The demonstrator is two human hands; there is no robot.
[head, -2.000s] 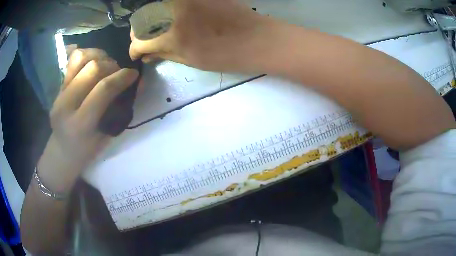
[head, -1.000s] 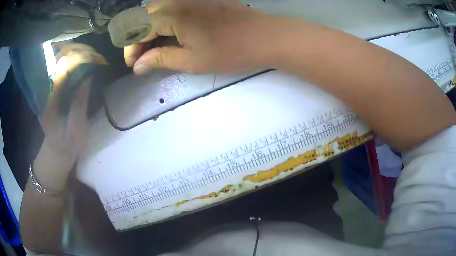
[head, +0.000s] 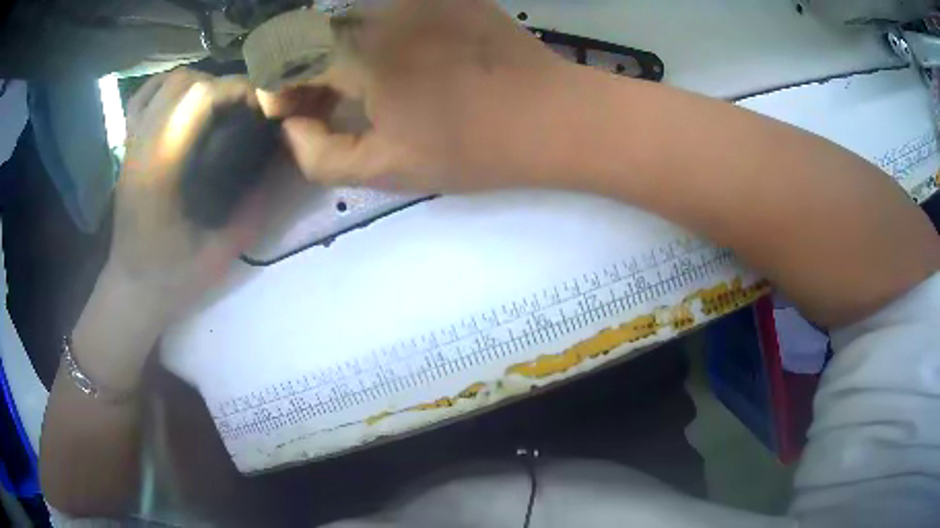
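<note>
A dark cloth piece (head: 232, 155) is bunched at my left hand, blurred, left of the needle area. My left hand (head: 170, 170) is blurred by motion and is closed around the cloth. My right hand (head: 412, 108) is at the machine with thumb and index finger close together by the cloth's right edge; whether cloth is between the fingertips cannot be told. The round tan part (head: 287, 52) sits just above my right fingertips. The needle and presser foot are hidden by it and my hand.
The white table (head: 443, 273) has a printed ruler strip and worn yellow patches along its front edge. Dark snips (head: 618, 59) lie behind my right wrist. A red-edged bin (head: 768, 376) is below right. A pale blue hanging thing (head: 67, 155) is at left.
My right hand has come slightly down and right, and the snips now show behind it. My left hand has shifted right and up with the bunched cloth. The camera view has shifted slightly.
</note>
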